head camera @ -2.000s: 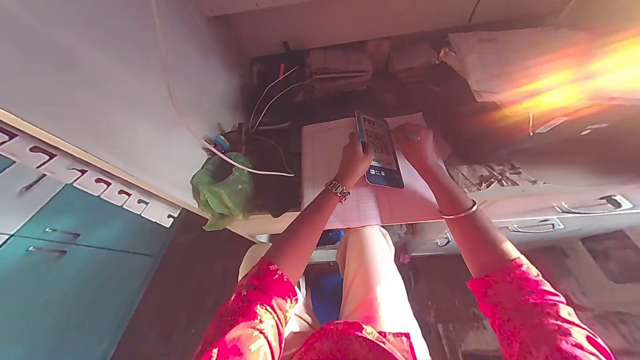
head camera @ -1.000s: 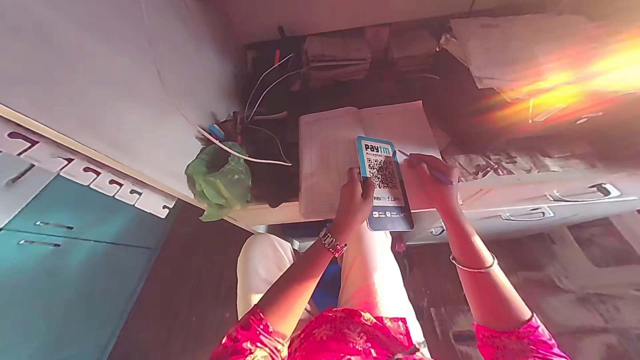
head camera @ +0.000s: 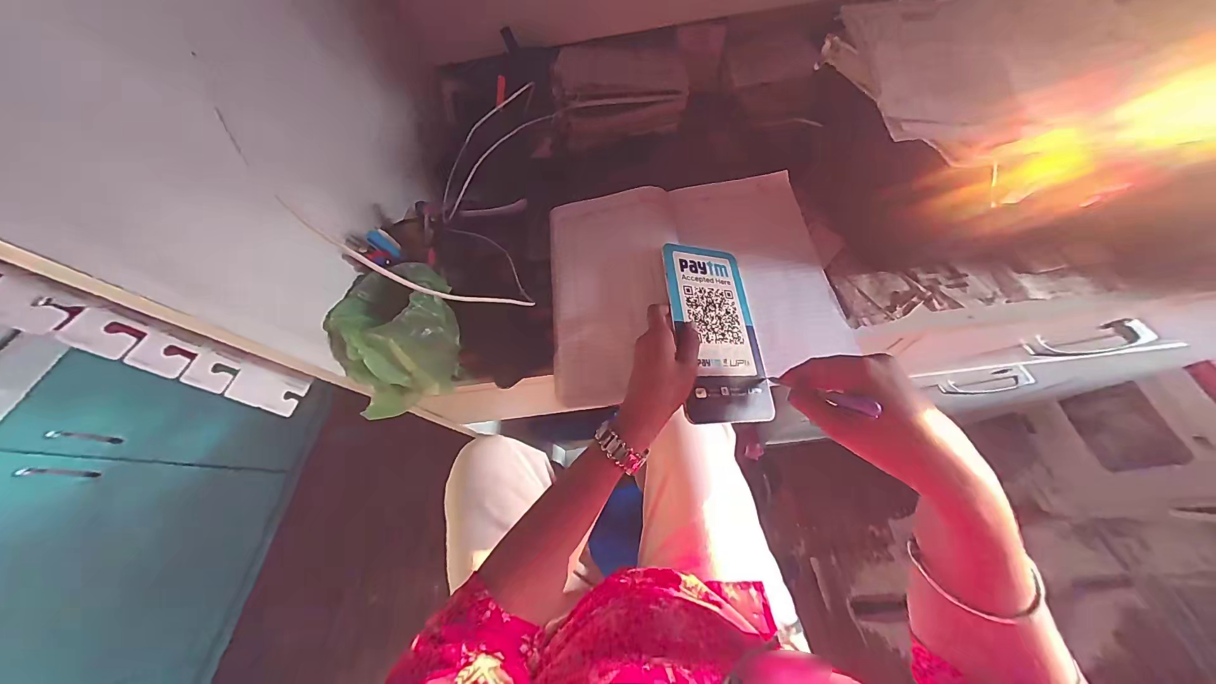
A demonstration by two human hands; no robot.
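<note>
A payment card stand or placard (head camera: 714,313) with a blue border and a printed square code is in my left hand (head camera: 662,375), which grips its left edge. My right hand (head camera: 855,408) holds a slim purple tool, perhaps a pen (head camera: 852,404), with its thin tip at the placard's lower right edge. Beneath and behind the placard an open notebook (head camera: 608,275) lies on the desk. A metal watch is on my left wrist and a bangle on my right.
A green plastic bag (head camera: 394,332) sits at the desk's left edge, beside white cables (head camera: 446,290). Stacked papers or cloths (head camera: 622,85) lie at the back. Drawers with metal handles (head camera: 1092,340) are at the right, teal cabinets (head camera: 133,475) at the lower left.
The placard was tilted over the notebook and now faces up more squarely, nearer my body. My right hand has moved from the notebook's right page to the placard's lower right edge.
</note>
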